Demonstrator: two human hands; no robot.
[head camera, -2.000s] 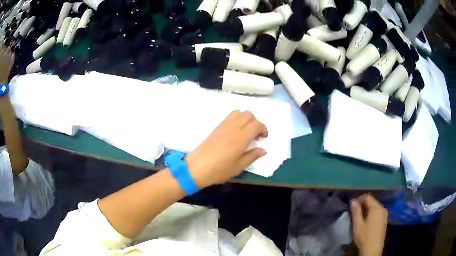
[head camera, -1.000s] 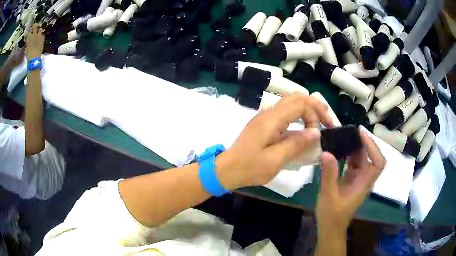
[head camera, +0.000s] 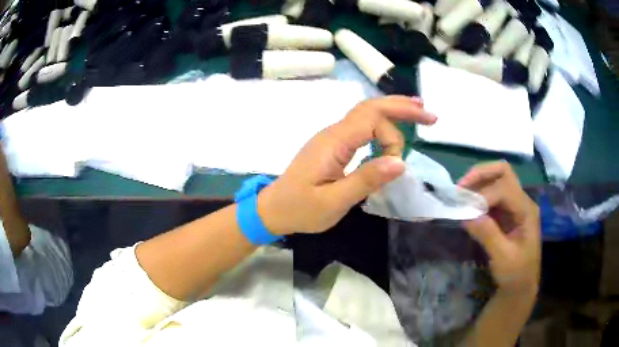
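A thin white sleeve is held in the air over the table's front edge, with a small dark spot on it. My left hand, with a blue band on the wrist, pinches its left end between thumb and a bent finger; the index finger points out to the right. My right hand pinches its right end between thumb and fingers. Whether anything is inside the sleeve cannot be told. A long run of white sleeves lies along the table edge behind my left hand.
A white stack lies at the right. Cream-and-black units lie behind the sleeves and pile up at back right. Black caps are heaped at back left. Loose white sleeves lie far right. Another person's arm is at far left.
The black piece that was between my hands is no longer visible; both hands now hold a white sleeve. The hands have moved slightly apart, and the camera view has shifted.
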